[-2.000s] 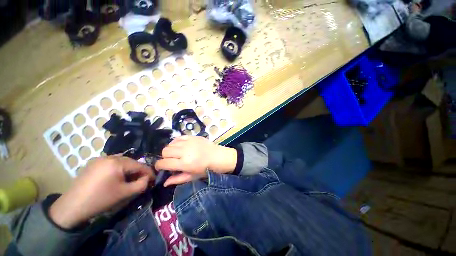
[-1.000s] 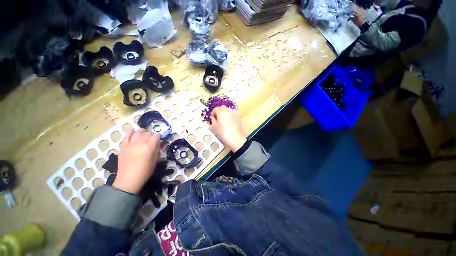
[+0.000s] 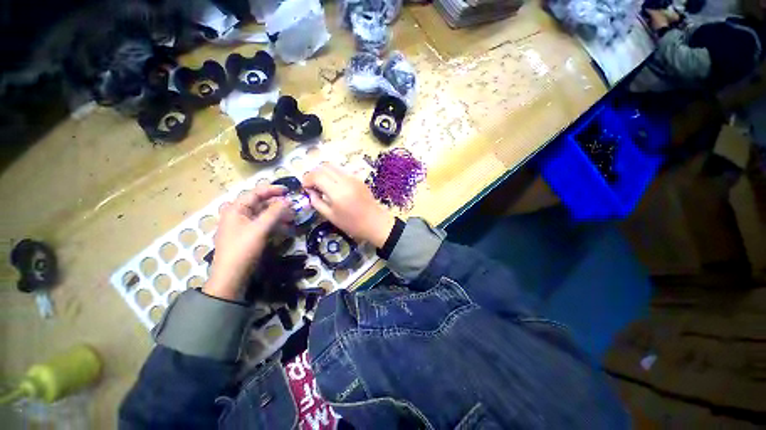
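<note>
My left hand [image 3: 245,235] holds a black cup-shaped housing [image 3: 294,200] over the white perforated tray [image 3: 168,252]. My right hand [image 3: 338,200] is at the same housing, its fingertips close together on the near right side; whether a small purple part is between them cannot be told. Another black housing [image 3: 333,245] with a pale ring lies on the tray just below my right hand. A heap of dark flat inserts [image 3: 281,277] lies on the tray near my body. A loose pile of small purple parts [image 3: 396,178] lies right of the tray.
Several black housings [image 3: 258,141] stand behind the tray, one [image 3: 387,118] near the wrapped parts [image 3: 382,76]. A yellow squeeze bottle [image 3: 63,371] lies front left. A blue bin [image 3: 600,168] is beyond the green bench edge. Another person's arm [image 3: 680,59] shows at back right.
My right hand has moved from the purple pile leftward to the housing in my left hand. Before that, both hands were lower, by the dark heap. The camera view has shifted slightly.
</note>
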